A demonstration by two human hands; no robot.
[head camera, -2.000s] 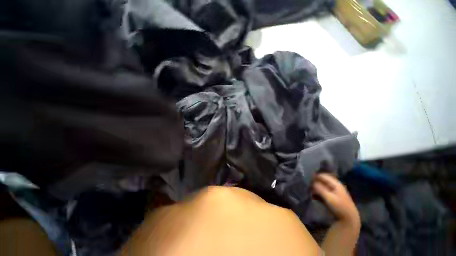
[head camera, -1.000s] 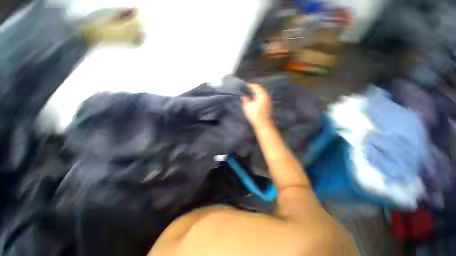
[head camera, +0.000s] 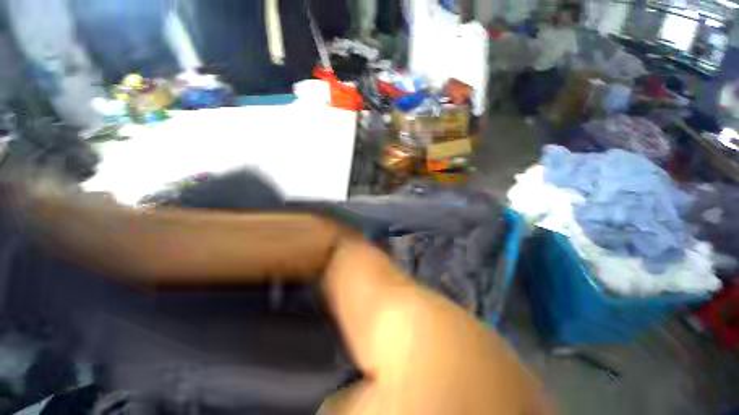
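Observation:
A dark grey garment [head camera: 219, 340], strongly blurred, fills the lower left below my right forearm. My right arm comes up from the bottom, bends near the middle and crosses to the left. My right hand [head camera: 44, 194] is a blur near the left edge; its fingers and any grip cannot be made out. My left hand is not in view. A dark cloth part [head camera: 231, 190] shows above the forearm against the white table [head camera: 267, 146].
More dark grey garments [head camera: 454, 259] lie in a blue-edged tub right of the table. Another blue tub [head camera: 567, 284] holds light blue and white cloth [head camera: 620, 203]. Cartons [head camera: 448, 152] stand behind the table. Small coloured items [head camera: 150, 97] lie at its far left.
The view has lifted and shows more of the room. My right arm, stretched forward over the dark garments before, is now bent across to the left.

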